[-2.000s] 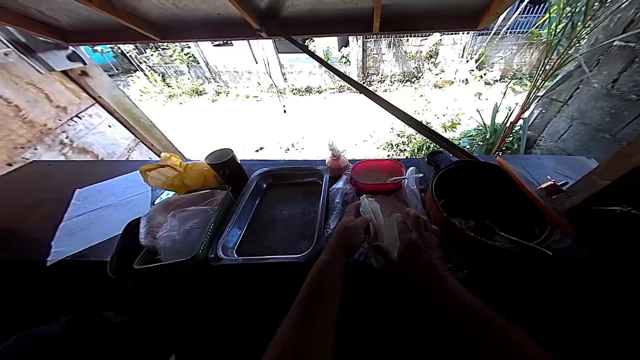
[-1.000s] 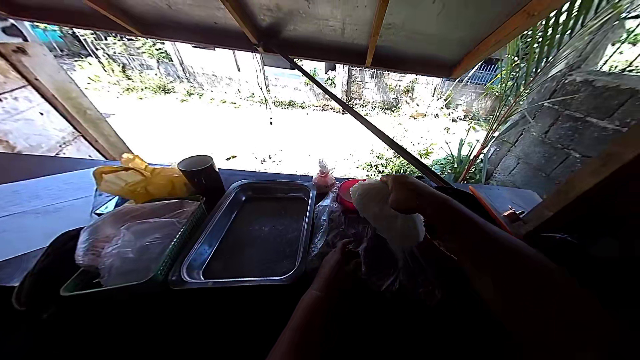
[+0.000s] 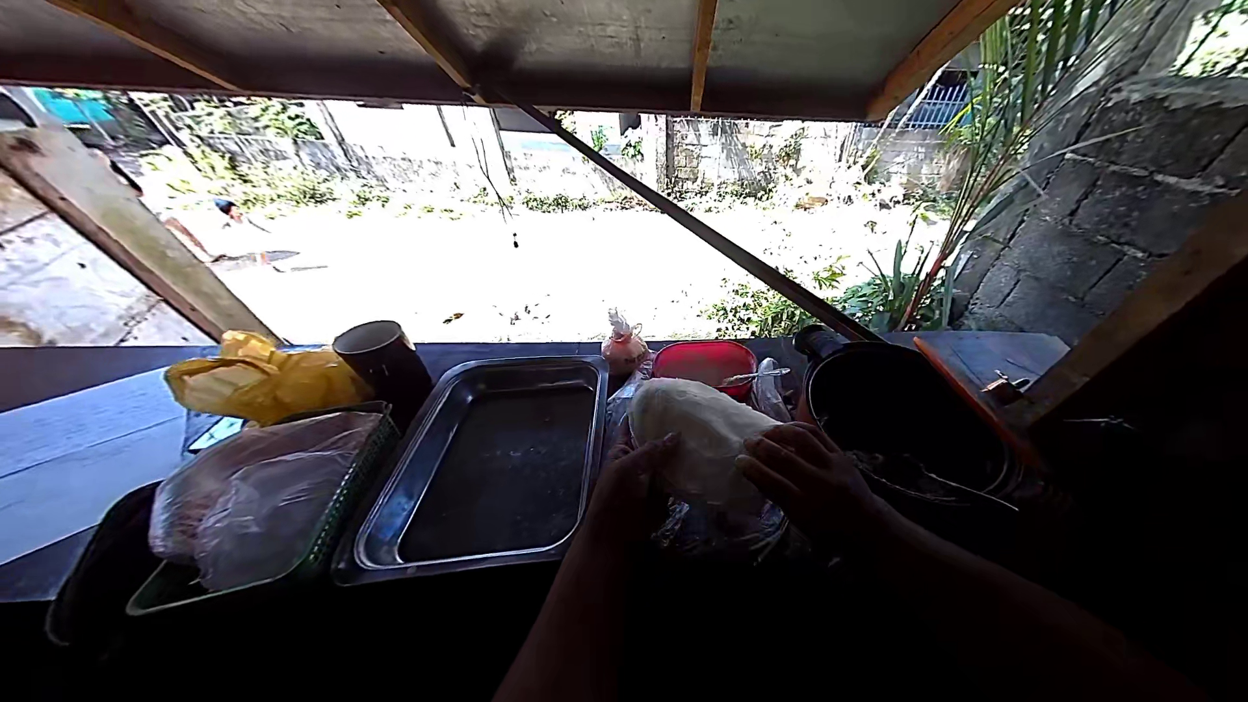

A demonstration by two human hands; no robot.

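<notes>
Both hands hold a flat, pale, floppy sheet, perhaps a wrapper or dough, whose material I cannot settle; this pale sheet (image 3: 697, 439) spans the space between them. My left hand (image 3: 629, 483) grips its left edge with the thumb on top. At the right edge, the fingers of my right hand (image 3: 804, 473) lie over the sheet. Crumpled clear plastic (image 3: 726, 531) shows under it. Just behind stands a red plastic container (image 3: 704, 363) with a light utensil across its rim, beside a knotted plastic bag of pinkish contents (image 3: 624, 349).
A steel tray (image 3: 478, 556) lies left of my hands. Farther left are a green basket (image 3: 341, 522) with a plastic-bagged item, a yellow plastic bag (image 3: 263, 380) and a dark cup (image 3: 382, 361). At right stands a dark pot (image 3: 907, 414) with a utensil. A slanted prop (image 3: 682, 219) crosses ahead.
My right hand has come down from above the red container, and the pale sheet, which hung from it, now lies spread between both hands.
</notes>
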